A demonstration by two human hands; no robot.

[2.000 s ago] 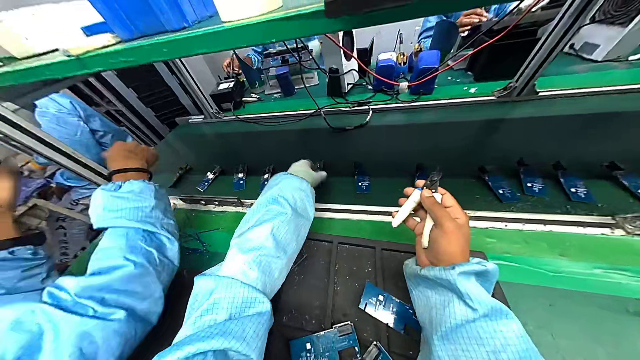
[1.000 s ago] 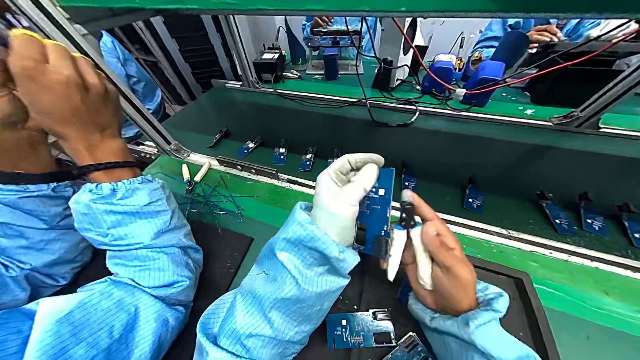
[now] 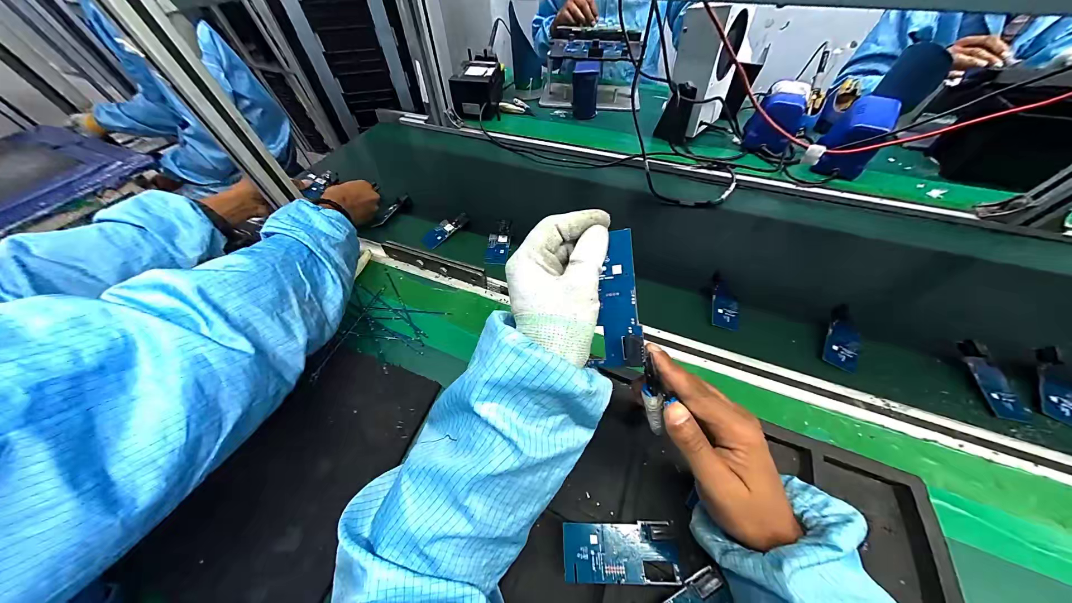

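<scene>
Gloved in white, my left hand pinches the upper part of a blue circuit board, which stands upright over the black tray. My bare right hand is at the board's lower end, holding hand cutters whose dark jaws are at the black component there; whether they touch it cannot be told. Below my hands another blue circuit board lies flat in the black tray, with part of a further board beside it, near my right sleeve.
Several circuit boards lie along the dark green conveyor belt behind a metal rail. At left a co-worker's sleeved arms reach over the belt's edge. Loose thin wires or ties lie on the green ledge. Black cables hang ahead.
My left hand has come back from the belt and holds a board between my hands. The cutters are now at the board's lower end. The co-worker's raised hand has moved down to the belt.
</scene>
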